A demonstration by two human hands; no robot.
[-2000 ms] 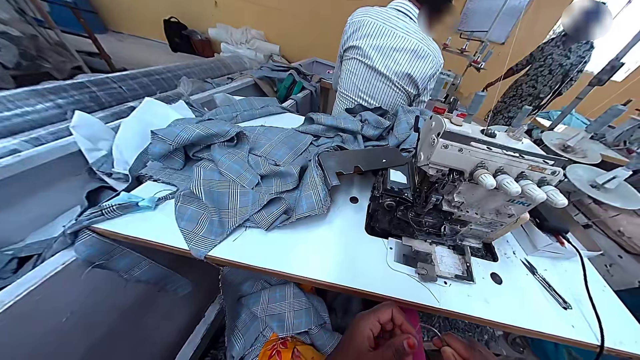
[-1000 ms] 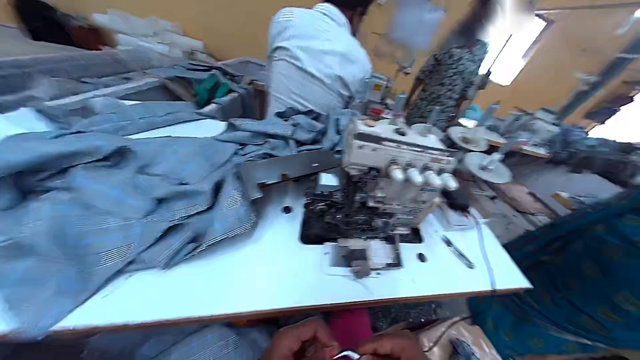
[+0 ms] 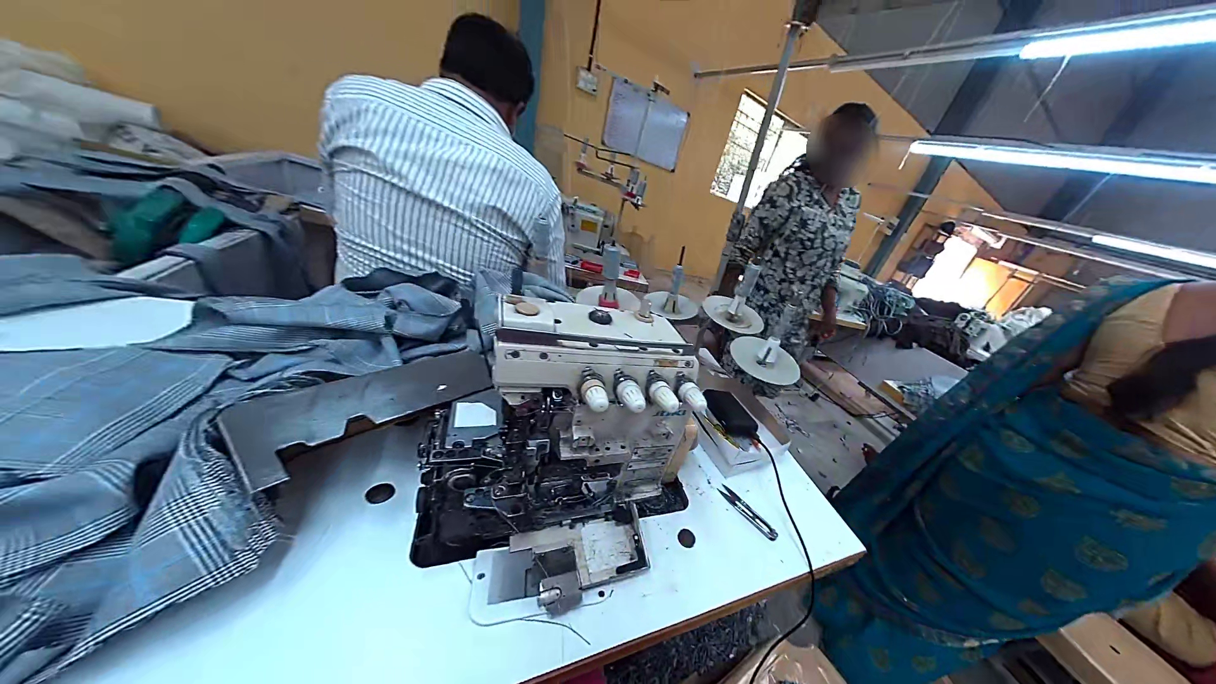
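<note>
Neither of my hands shows in the head view now. An overlock sewing machine [image 3: 598, 380] stands on the white sewing table [image 3: 380, 589], with its inner mechanism exposed. A dark metal plate [image 3: 351, 408] with notched edges lies left of the machine, against the heaped grey checked fabric [image 3: 104, 418]. Thread snips or tweezers [image 3: 749, 513] rest on the tabletop to the right of the machine. Near them a black device [image 3: 731, 414] with a cable sits on an open box [image 3: 746, 456]. Loose threads lie by the machine's front.
A person in a striped shirt [image 3: 442, 180] has their back turned behind the table. Another person in patterned clothing [image 3: 798, 237] stands farther back. At the right, close to the table, is a person in a teal sari [image 3: 1026, 494]. Thread cone stands [image 3: 731, 313] rise behind the machine.
Both hands, seen at the bottom edge earlier, are out of the picture. The view has swung to the right and up. The person in the sari shows more fully.
</note>
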